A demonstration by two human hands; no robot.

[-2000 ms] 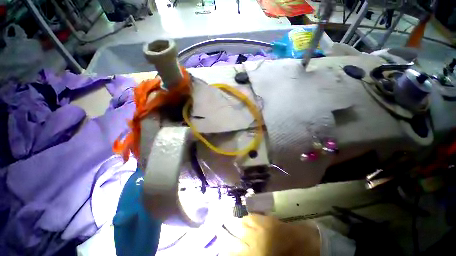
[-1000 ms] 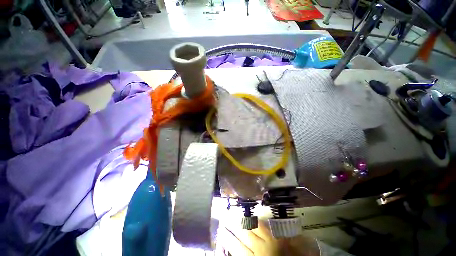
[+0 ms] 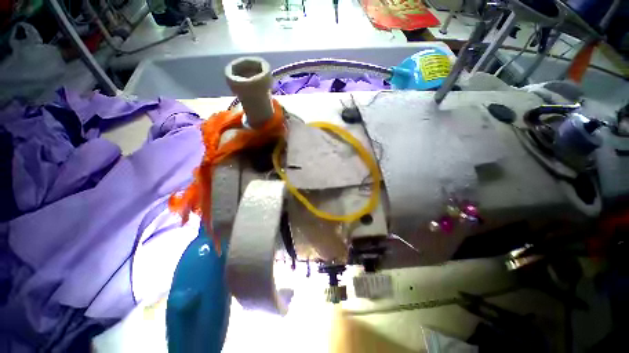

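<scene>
The sewing machine head (image 3: pixel 414 172) reaches in from the right, with ribbed tension knobs (image 3: pixel 372 284) low on its front. Strong white glare hides the needle area under its left end. Purple cloth (image 3: pixel 90 214) lies heaped to the left and runs towards the glare. A blue oval (image 3: pixel 196 296) hangs at the head's left end. My right hand (image 3: pixel 358 336) shows only as a blurred, cut-off patch at the bottom edge, below the knobs, with a pale cuff to its right. Its fingers and anything in them cannot be seen. My left hand is not in view.
Orange cloth (image 3: pixel 207 162) is tied round a pale post, and a yellow rubber band (image 3: pixel 376 179) lies on the head. Pearl-head pins (image 3: pixel 447 224) stick in its cloth patch. A trough (image 3: pixel 172 72) runs behind, with a blue bottle (image 3: pixel 421 71). Dark slim tools (image 3: pixel 486 307) lie at lower right.
My right hand shows less than before and sits lower at the bottom edge. The view shifted right and down, then partly back; the purple cloth looks much the same.
</scene>
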